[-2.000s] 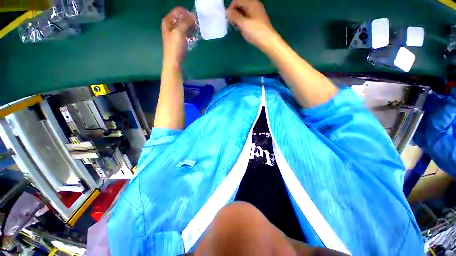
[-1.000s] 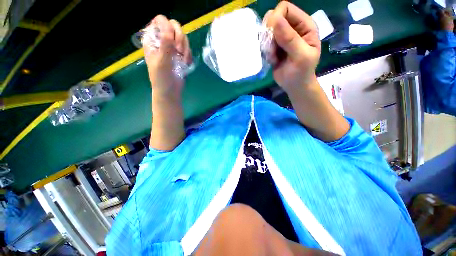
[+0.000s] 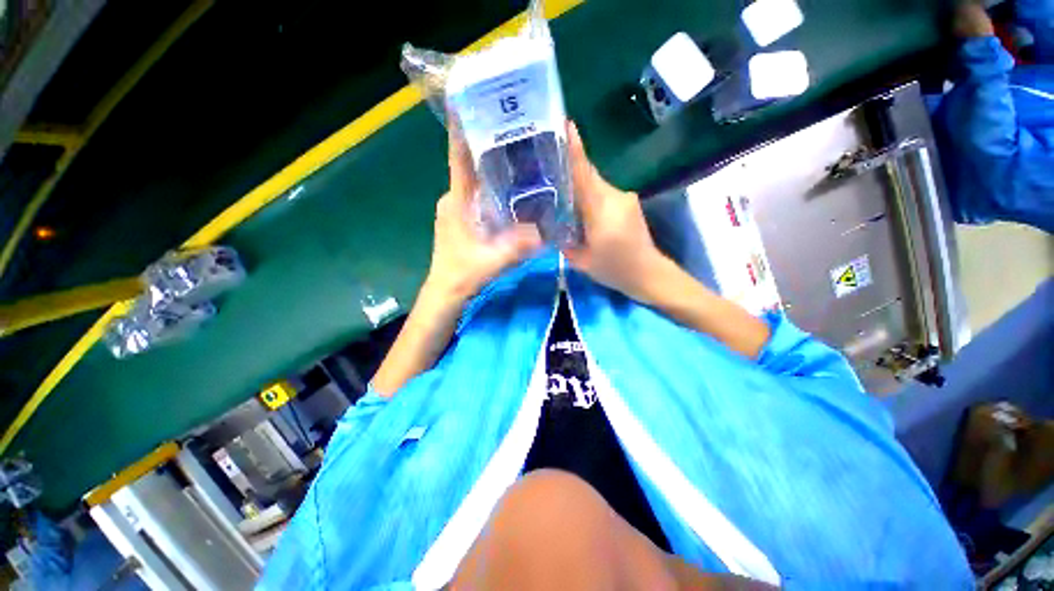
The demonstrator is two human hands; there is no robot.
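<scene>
A retail box (image 3: 509, 144) in clear plastic wrap is held up above the near edge of the green surface. Its printed side faces me, with dark text and a dark watch-like picture. Loose crinkled wrap (image 3: 430, 67) sticks out past its far end. My left hand (image 3: 468, 237) grips the box's left side near its lower end, its thumb across the front. My right hand (image 3: 607, 219) grips the right side, its fingers partly hidden by the box.
Several white-ended boxes (image 3: 683, 67) stand at the upper right of the green surface (image 3: 335, 248). Glossy wrapped boxes (image 3: 173, 298) lie by the yellow line at left. A small plastic scrap (image 3: 379, 308) lies near the edge. A silver machine (image 3: 826, 231) is at right, another person's sleeve (image 3: 980, 127) beyond.
The box has turned from its white end to its printed side. My left hand has moved right onto the box. The plastic scrap now lies on the green surface.
</scene>
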